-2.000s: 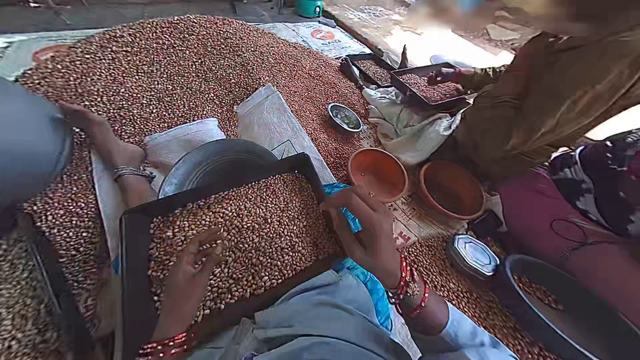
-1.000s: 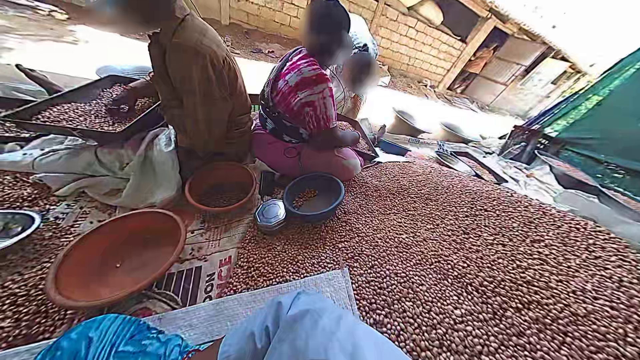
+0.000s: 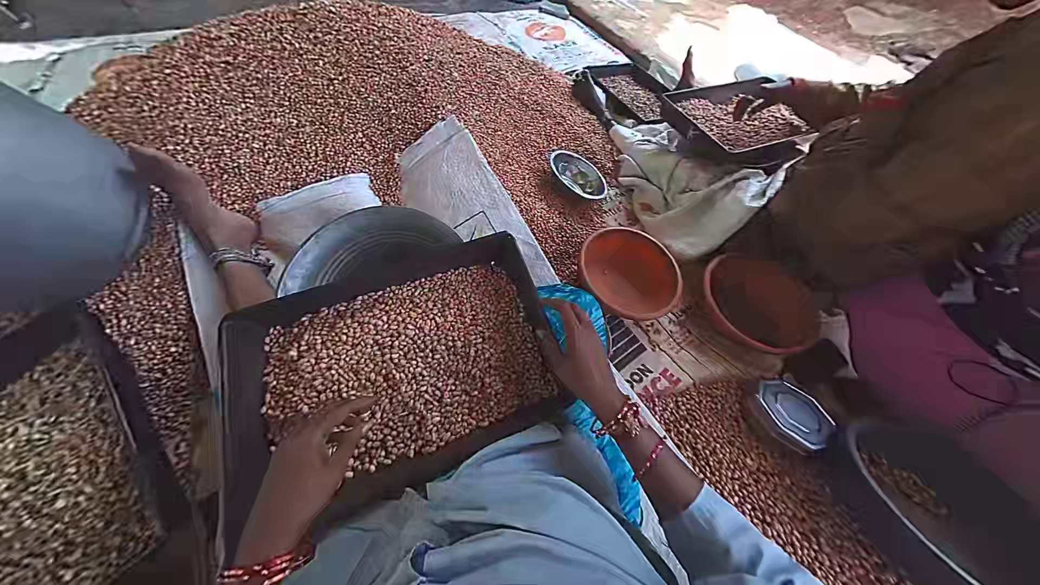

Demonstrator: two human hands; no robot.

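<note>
A black rectangular tray [image 3: 244,366], spread with reddish-brown nuts or beans [image 3: 422,357], lies tilted across my lap. Over its lower left part is my left hand [image 3: 321,455], fingers bent and touching the nuts; whether it pinches any cannot be told. My right hand [image 3: 581,353] rests at the tray's right rim, its fingertips over the edge and its thumb hidden from clear view. Behind the tray, partly covered by it, a round grey metal basin [image 3: 366,240] stands on white woven sacking [image 3: 455,175].
A large heap of nuts [image 3: 309,97] spreads behind. Two clay bowls [image 3: 631,272] [image 3: 760,305], a small metal bowl [image 3: 578,174] and a lidded tin [image 3: 792,414] sit rightward. Another person's hand [image 3: 760,97] is over a far tray. A second tray [image 3: 73,455] and someone's foot are left.
The view swung right to the neighbouring people, then back to my tray. Compared with two seconds ago, my right hand has lowered onto the tray's right rim.
</note>
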